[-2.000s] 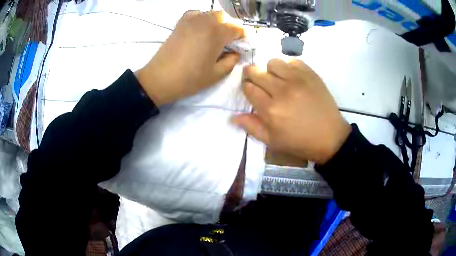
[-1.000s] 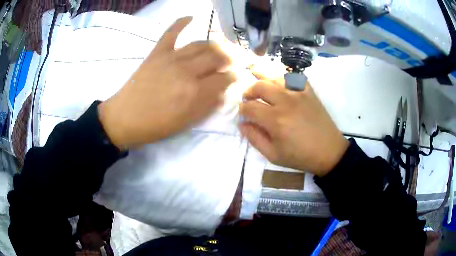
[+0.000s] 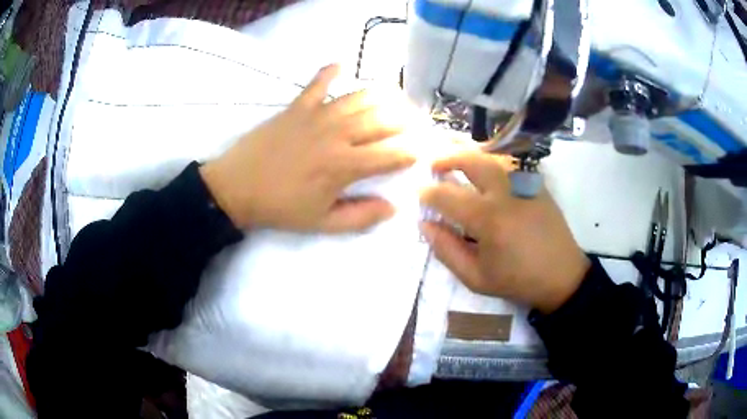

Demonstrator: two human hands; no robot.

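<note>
White cloth [image 3: 303, 311] lies over the table's front edge under both hands, with a narrow strip of brown checked cloth [image 3: 400, 360] showing along its right part. My left hand [image 3: 307, 164] lies flat on the white cloth, fingers spread, left of the needle area. My right hand [image 3: 508, 225] has its fingers bent down on the cloth's right edge, just below the sewing machine [image 3: 483, 57]. Whether its fingertips pinch the cloth is hard to tell. The needle and presser foot are washed out by the bright light.
Black-handled scissors [image 3: 660, 254] lie on the table at the right. The ruler strip [image 3: 491, 366] runs along the front edge, below a brown rectangle [image 3: 480, 326]. Brown checked cloth [image 3: 205, 10] lies at the back left. A blue edge [image 3: 531, 399] shows below the table.
The view has shifted, and more of the machine head shows. My left hand has gone from gripping the cloth near the needle to lying flat. My right hand remains on the cloth's right edge.
</note>
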